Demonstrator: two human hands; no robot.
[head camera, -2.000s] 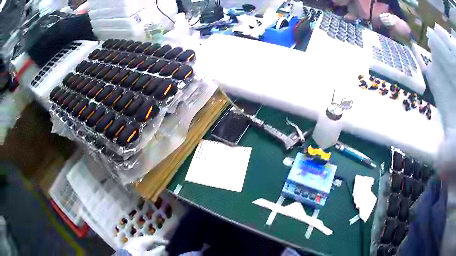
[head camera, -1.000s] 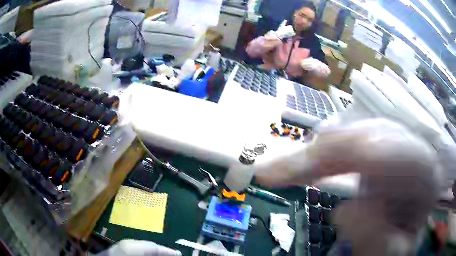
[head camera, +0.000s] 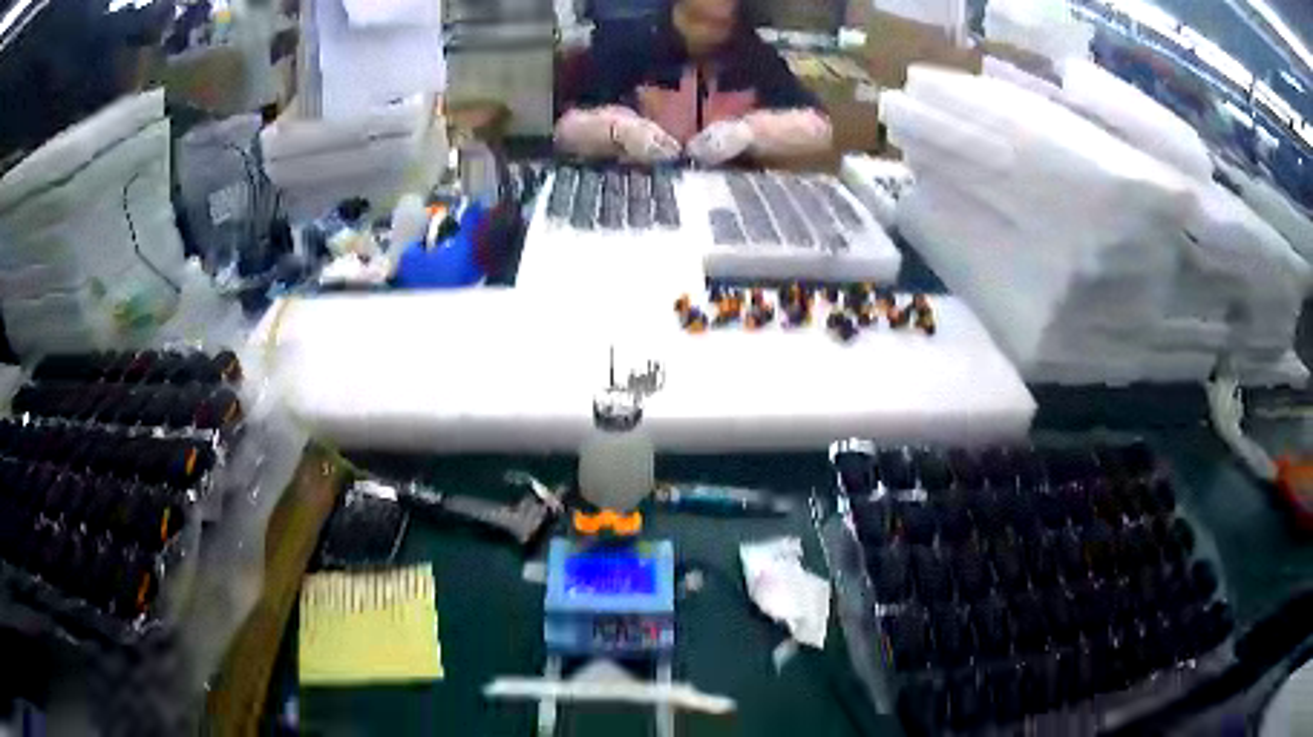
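The light-blue tester (head camera: 609, 629) with a lit blue screen stands on the green mat, with a yellow-orange and black fixture (head camera: 608, 521) behind it. A clear blister tray of black cases (head camera: 1030, 576) lies on the right. Another stack of filled trays (head camera: 108, 461) stands on the left. Loose black-and-orange pieces, likely earbuds (head camera: 796, 307), lie on a long white foam slab (head camera: 648, 396). My left hand is not in view. A pale shape is cut off at the bottom right corner; I cannot identify it as my right hand.
A white bottle (head camera: 616, 464), pen (head camera: 720, 500), crumpled wipe (head camera: 788, 588), yellow sticker sheet (head camera: 370, 624), dark flat object (head camera: 366, 527) and metal tool (head camera: 483, 508) lie around the tester. White foam stacks (head camera: 1008, 216) flank the back. A person (head camera: 691, 108) sits opposite behind trays.
The view has swung level and to the right, now showing the whole right tray. The blurred gloved hand over the right side and the pale glove at the bottom left are gone from there.
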